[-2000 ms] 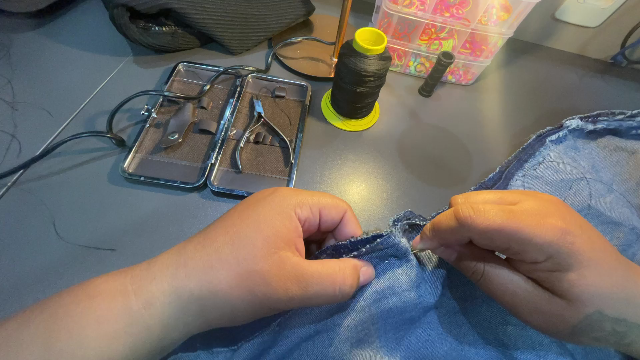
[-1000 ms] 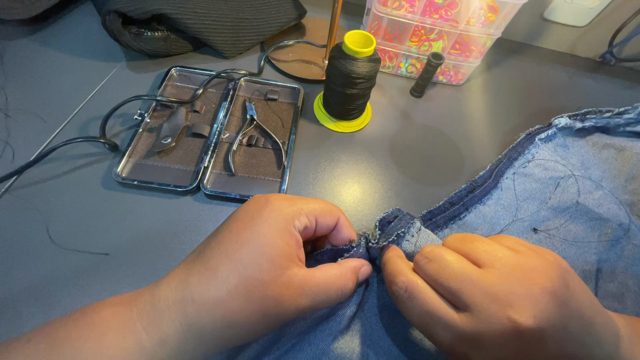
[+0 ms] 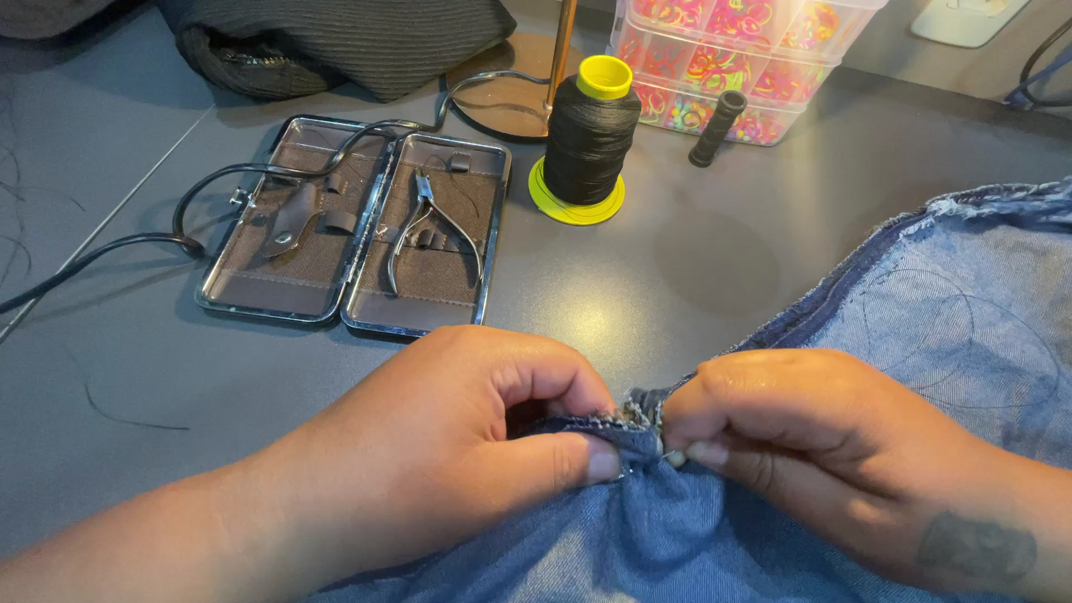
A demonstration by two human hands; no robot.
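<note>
Blue denim fabric (image 3: 988, 293) with a frayed seam edge lies across the front and right of the table. My left hand (image 3: 477, 427) pinches the seam between thumb and fingers at the lower middle. Just to its right, my right hand (image 3: 804, 452) has thumb and forefinger closed at the bunched seam. A small pale tip shows between those fingertips; whether it is a pin, a needle or something else, I cannot tell. Loose dark thread (image 3: 971, 335) curls over the denim on the right.
An open manicure case (image 3: 356, 251) holds metal cuticle nippers (image 3: 425, 209); a black cord crosses it. Behind stand a black thread cone (image 3: 590, 138), a small black tube (image 3: 718, 128), a clear box (image 3: 816, 79) of colourful bands and a lamp base (image 3: 502, 105). Dark ribbed cloth (image 3: 394, 38) lies at the back left.
My right hand has turned and its fingertips have moved lower on the bunched seam. My left hand keeps its pinch on the denim.
</note>
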